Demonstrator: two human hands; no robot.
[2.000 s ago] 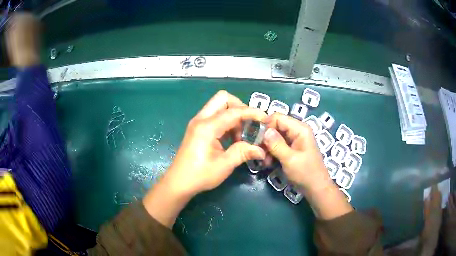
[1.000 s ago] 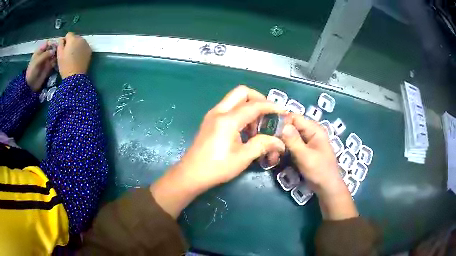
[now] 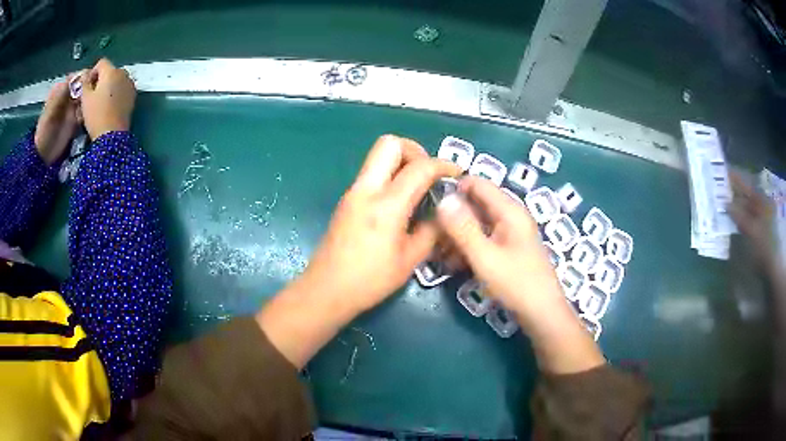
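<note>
A small plastic housing (image 3: 437, 191) is held between my two hands, mostly hidden by the fingers; a dark part shows in it. My left hand (image 3: 377, 231) grips it from the left with thumb and fingers. My right hand (image 3: 500, 250) holds it from the right, its thumb pressed over the face of the housing. Behind, beside and below my right hand, a loose pile of white rounded-square housings (image 3: 562, 232) with dark slots lies on the green worktop (image 3: 250, 198).
A pale metal rail (image 3: 258, 77) with an upright post (image 3: 560, 60) edges the worktop. A small green board (image 3: 426, 34) lies on the dark green belt beyond. Printed strips (image 3: 707, 189) lie at right, near another person's blurred hand. A neighbour's hands (image 3: 108, 96) hold a small housing at left.
My right thumb has moved over the housing, which now shows less. A blurred hand has come in at the printed strips on the right. The neighbour at left has both hands together.
</note>
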